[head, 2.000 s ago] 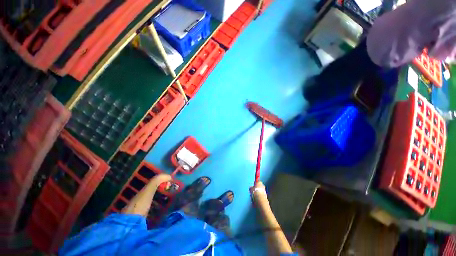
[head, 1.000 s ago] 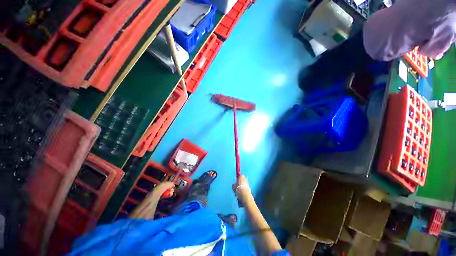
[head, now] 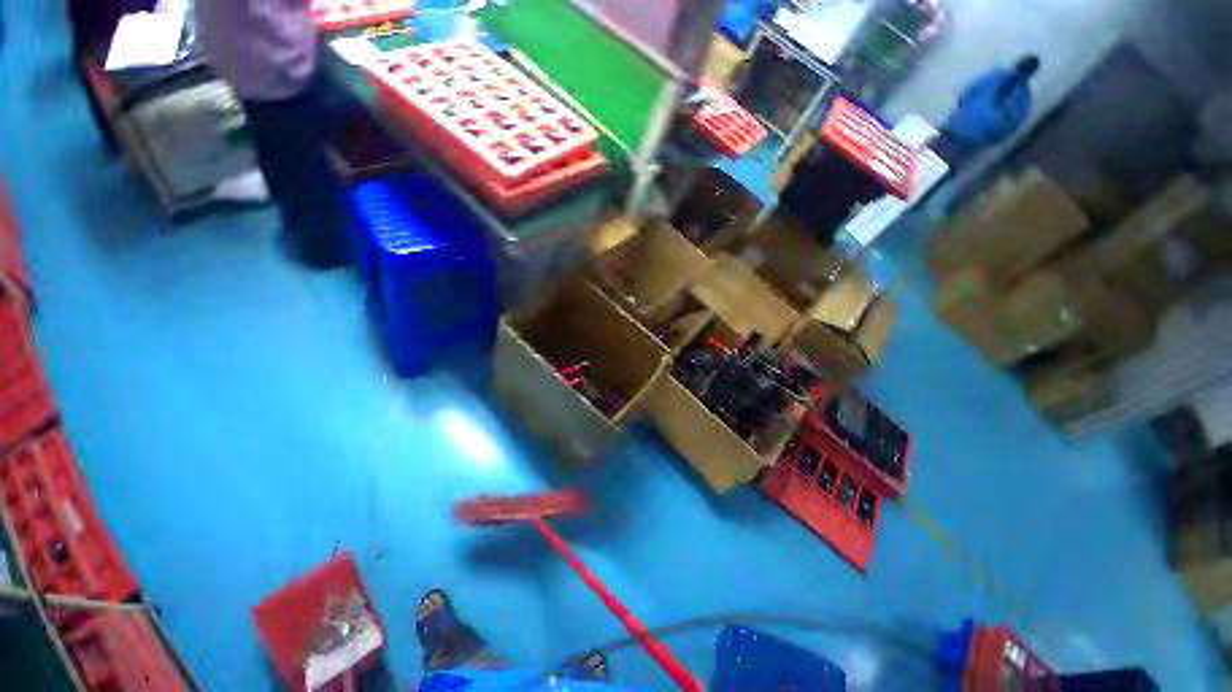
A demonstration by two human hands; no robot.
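Note:
The broom's wide red head (head: 524,508) is on or just above the blue floor in front of my feet. Its pink-red stick runs down to the right and leaves the bottom edge. The red dustpan (head: 322,619) is at the lower left, with a white paper scrap (head: 343,650) and pale litter in it. Its handle is not visible. Both of my hands are out of the picture below, so I cannot see their grip on the broom or dustpan.
Open brown cartons (head: 581,365) stand ahead, some holding dark parts. A blue stool (head: 426,270) stands by the bench with stacked orange-red trays (head: 480,115). A person in a pale smock stands at upper left. Red trays (head: 61,514) line the left edge. More cartons (head: 1040,270) are at right.
The view has swung right, bringing the cartons to the centre and a far person in blue into sight. Both hands have left the picture. The dustpan and broom head now appear lower and further left.

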